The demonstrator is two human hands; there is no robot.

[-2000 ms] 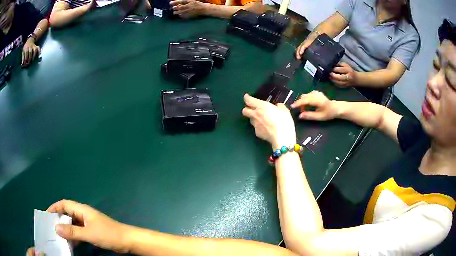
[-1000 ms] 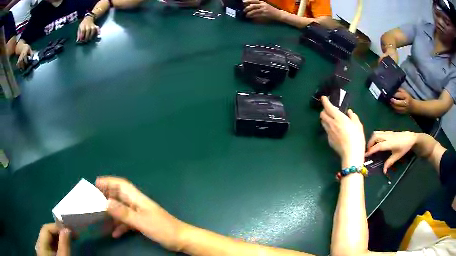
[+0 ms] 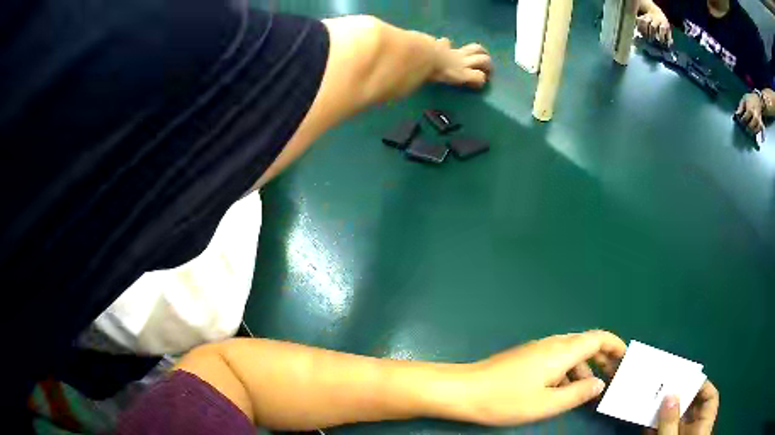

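White folded leaflets (image 3: 644, 380), at least two layers with small black print on the face, are held up at the lower right. My right hand (image 3: 695, 411), cut off by the bottom edge, grips them at their lower right, thumb on the face. My left hand (image 3: 548, 378) reaches in from the left, with thumb and fingers apart beside the leaflets' left edge. It holds nothing that I can see; whether a fingertip touches the paper is unclear.
Several small black parts (image 3: 427, 151) lie on the green table (image 3: 476, 246). A neighbour's dark sleeve (image 3: 161, 127) and arm cross the upper left. Pale posts (image 3: 552, 64) stand at the far side. Another person's hands and dark pieces show at the upper right.
The view has swung left; the black boxes and the neighbour with the bead bracelet are out of the picture. The leaflets now show their printed face, and my left hand's fingers are apart beside them.
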